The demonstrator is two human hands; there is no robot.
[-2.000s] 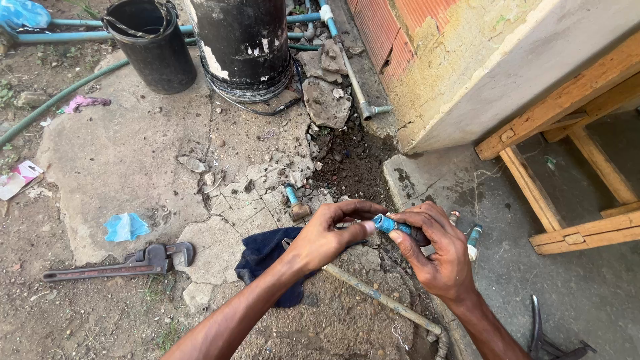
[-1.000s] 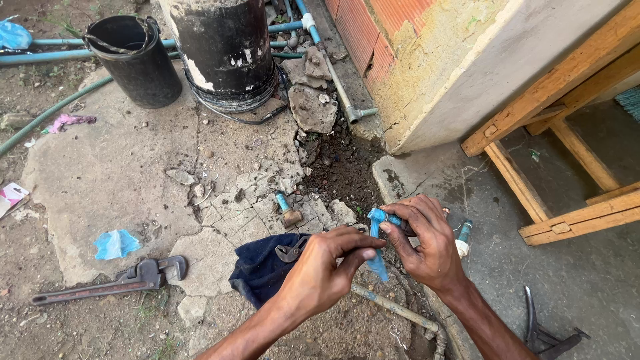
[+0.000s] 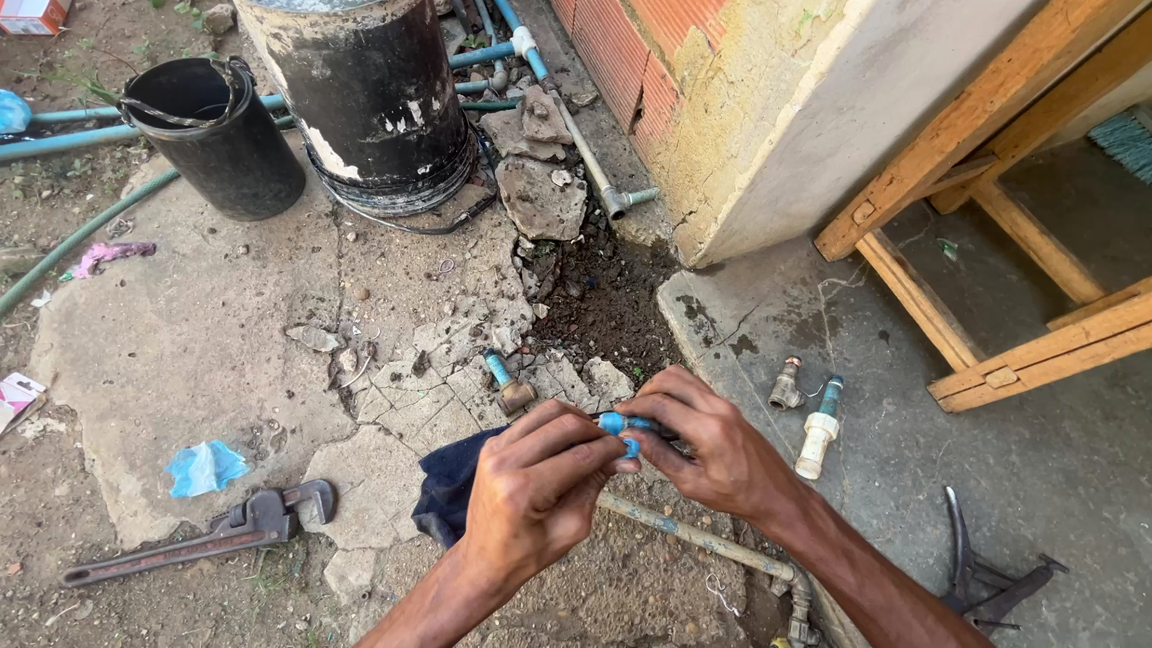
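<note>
Near the centre of the head view, my right hand (image 3: 711, 450) grips a short blue pipe piece (image 3: 621, 423) by its right end. My left hand (image 3: 540, 481) meets it from the left, its fingertips pinching a bit of blue plastic film (image 3: 632, 446) at the piece. The fingers hide much of both. Just beyond my left hand lies a short blue pipe with a brown fitting (image 3: 515, 393). A dark blue cloth (image 3: 445, 486) is partly under my left hand. A metal pipe (image 3: 693, 537) runs along the ground below my hands.
A pipe wrench (image 3: 261, 522) and blue plastic scrap (image 3: 205, 468) lie left. Beyond stand a black bucket (image 3: 216, 144) and a large black drum (image 3: 378, 99). At right are a brass fitting (image 3: 786, 385), a white pipe coupling (image 3: 817, 444), a wooden frame (image 3: 918, 297) and a dark metal tool (image 3: 999, 585).
My left hand has come up against the blue piece in my right hand. The blue film that hung below the piece one second ago is now mostly hidden at my fingertips.
</note>
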